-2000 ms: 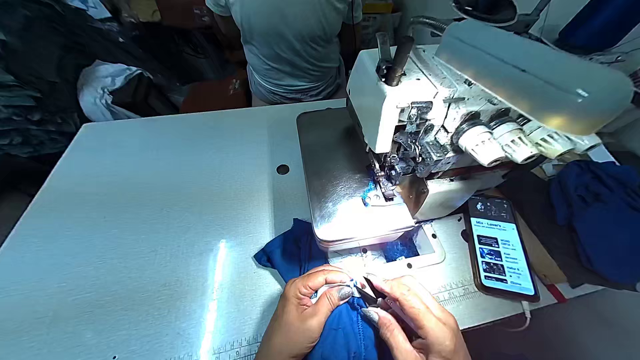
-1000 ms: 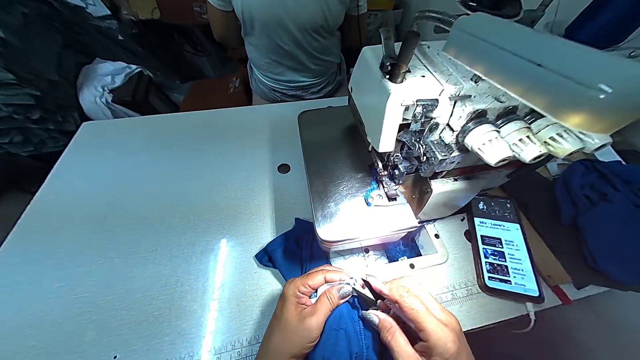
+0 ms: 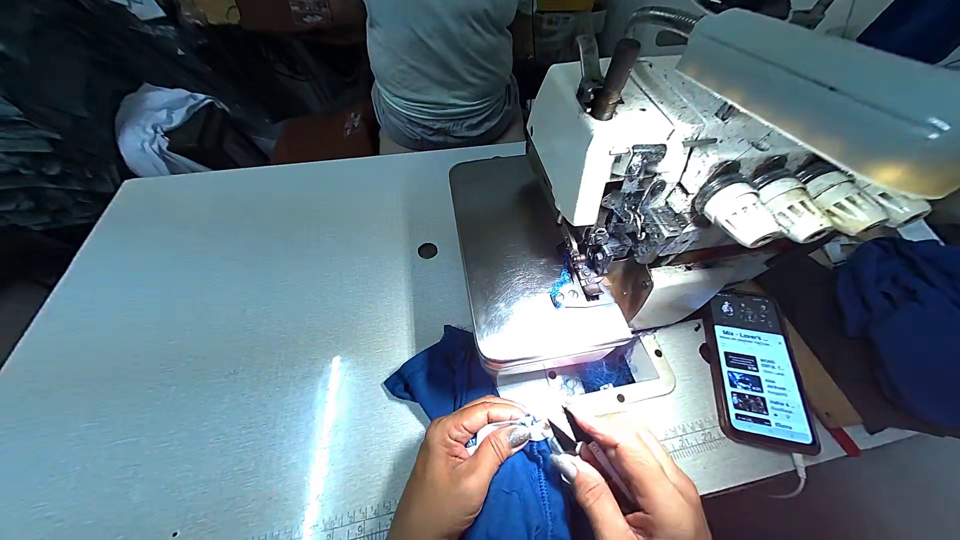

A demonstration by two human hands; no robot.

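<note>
Blue fabric (image 3: 525, 495) with a stitched seam lies at the table's front edge, below the overlock sewing machine (image 3: 570, 150). My left hand (image 3: 469, 457) pinches a white strip (image 3: 536, 429) at the fabric's upper edge between thumb and fingers. In my right hand (image 3: 634, 472) is a small dark-bladed cutting tool, probably thread snips (image 3: 566, 433), its tips against the white strip. Part of the tool is hidden by my fingers. A corner of blue fabric (image 3: 442, 371) spreads left of the machine's metal plate (image 3: 502, 262). Blue threads (image 3: 559, 289) sit by the presser foot.
A lit phone (image 3: 761, 375) with a white cable lies right of my right hand. More dark blue fabric (image 3: 900, 322) is heaped at the far right. The white table (image 3: 247, 300) bears a printed ruler along its front. Beyond it is a person (image 3: 446, 67), back turned, near piled dark garments.
</note>
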